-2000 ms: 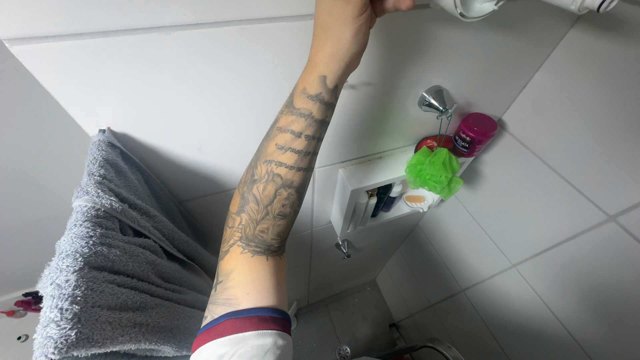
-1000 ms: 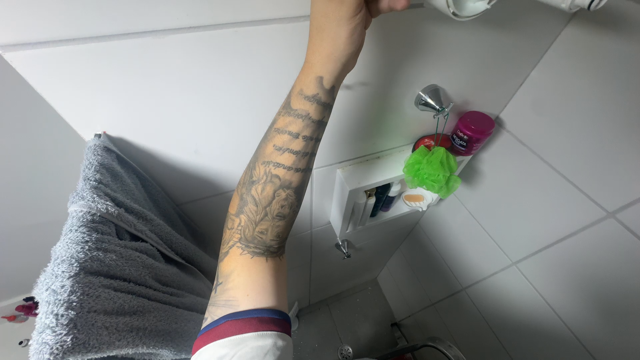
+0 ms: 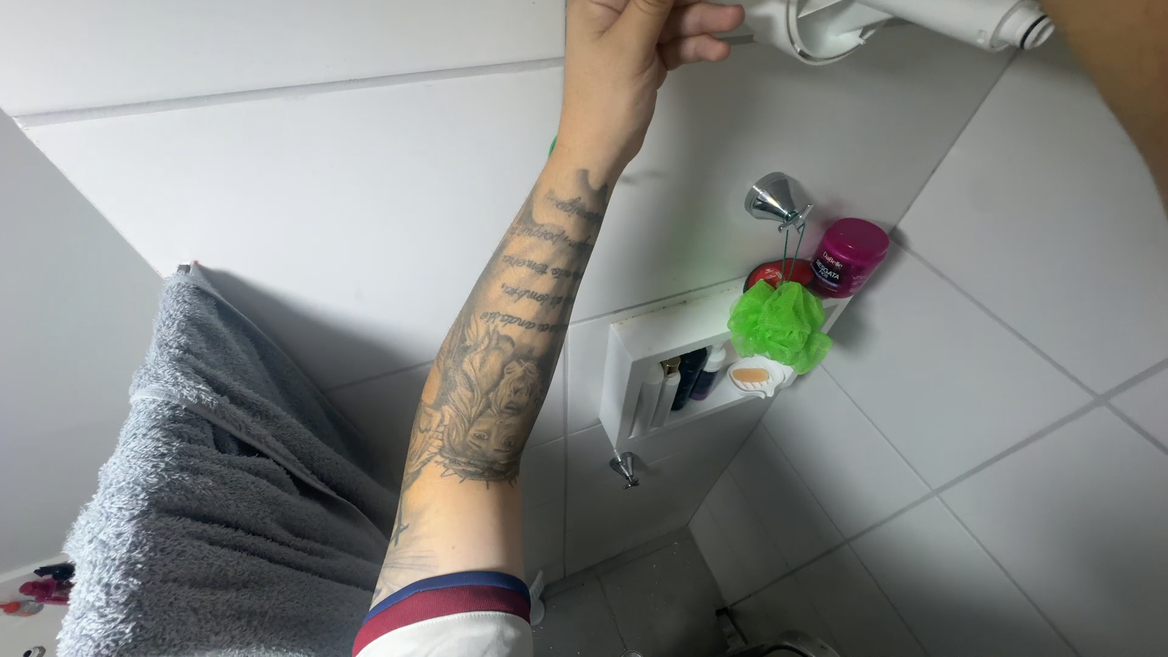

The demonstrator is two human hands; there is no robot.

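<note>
From the bottom centre my tattooed left forearm reaches up to the top edge, where my left hand [image 3: 657, 32] is partly cut off. Its visible fingers are bent, beside a white plastic fitting [image 3: 817, 27] with a ring-shaped rim; whether they grip anything is hidden above the frame. A white plastic tube [image 3: 976, 18] with a dark ring at its end extends right from the fitting. Behind my left wrist shows a small green edge of something. A blurred part of my right arm crosses the top right corner, with the right hand out of view.
A grey towel [image 3: 237, 474] hangs at left. On the tiled wall, a green mesh sponge [image 3: 780, 324] hangs from a chrome hook [image 3: 776, 199], before a white shelf [image 3: 630, 342] holding bottles. A magenta jar [image 3: 850, 255] and a red container stand on top. Another chrome hook [image 3: 624, 469] is below.
Part of my right arm has come into view at the top right. A small green edge now shows beside my left wrist. My left arm has stayed nearly in place.
</note>
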